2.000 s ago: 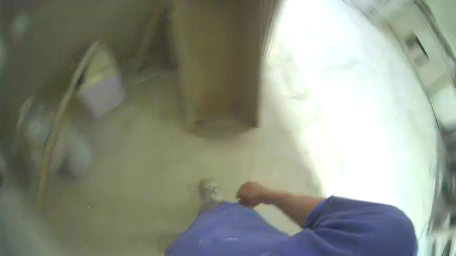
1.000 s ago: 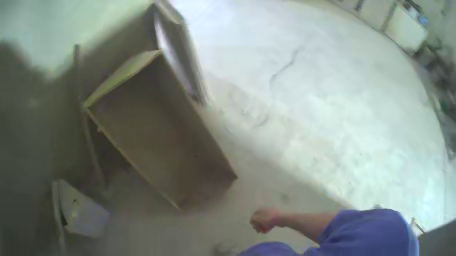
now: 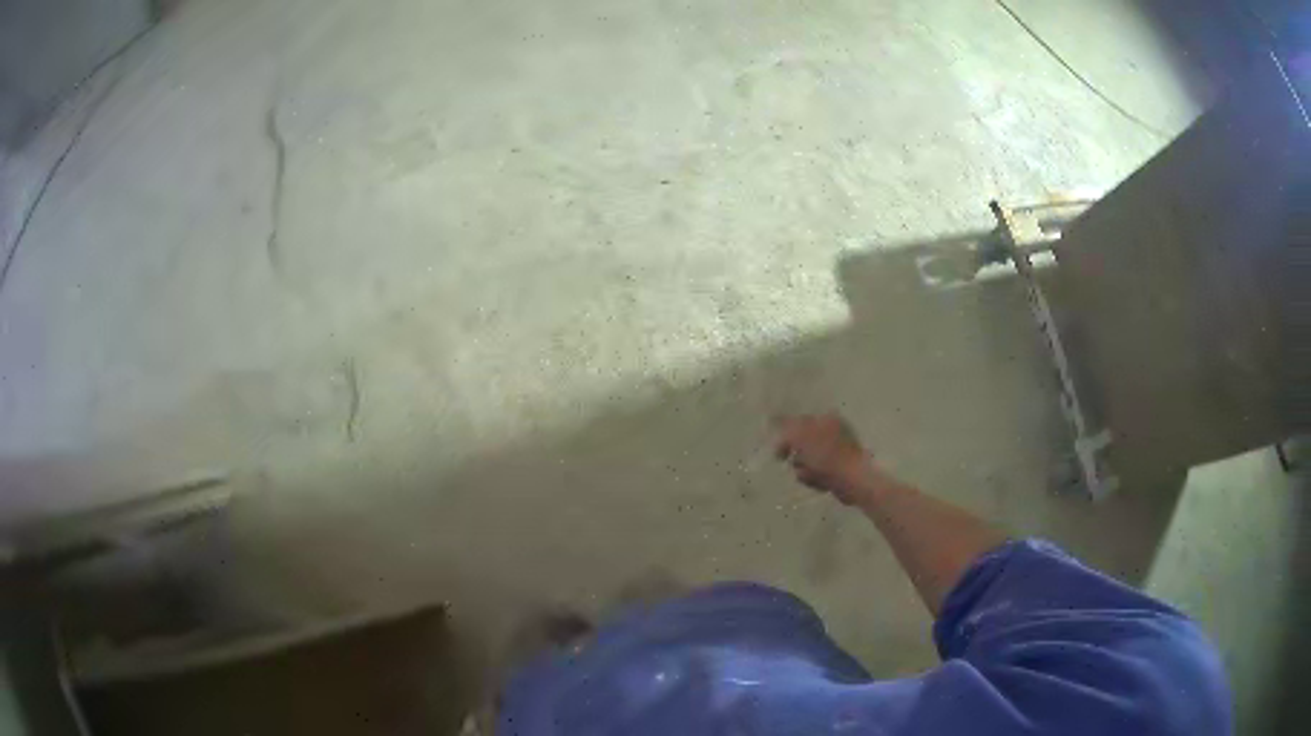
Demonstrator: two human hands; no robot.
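My right hand (image 3: 822, 453) is in front of me over the concrete floor, at the end of a bare forearm with a blue sleeve. Its fingers are loosely bent and a little apart, and I see nothing in it. It touches no object. My left hand is not visible in the frame. The nearest object is an open brown cabinet carcass (image 3: 273, 676) at the lower left, cut off by the picture's edge.
A large brown-grey panel (image 3: 1193, 302) stands at the right, with a narrow whitish paint-marked bar (image 3: 1057, 360) along its near side. A pale-edged panel (image 3: 122, 525) lies at the left edge. A thin cable (image 3: 1078, 79) runs over the floor at the upper right.
The view has swung right. The cabinet carcass has shifted to the lower left and the bucket has left the picture. The large panel at right has come in. My right hand's fingers look looser.
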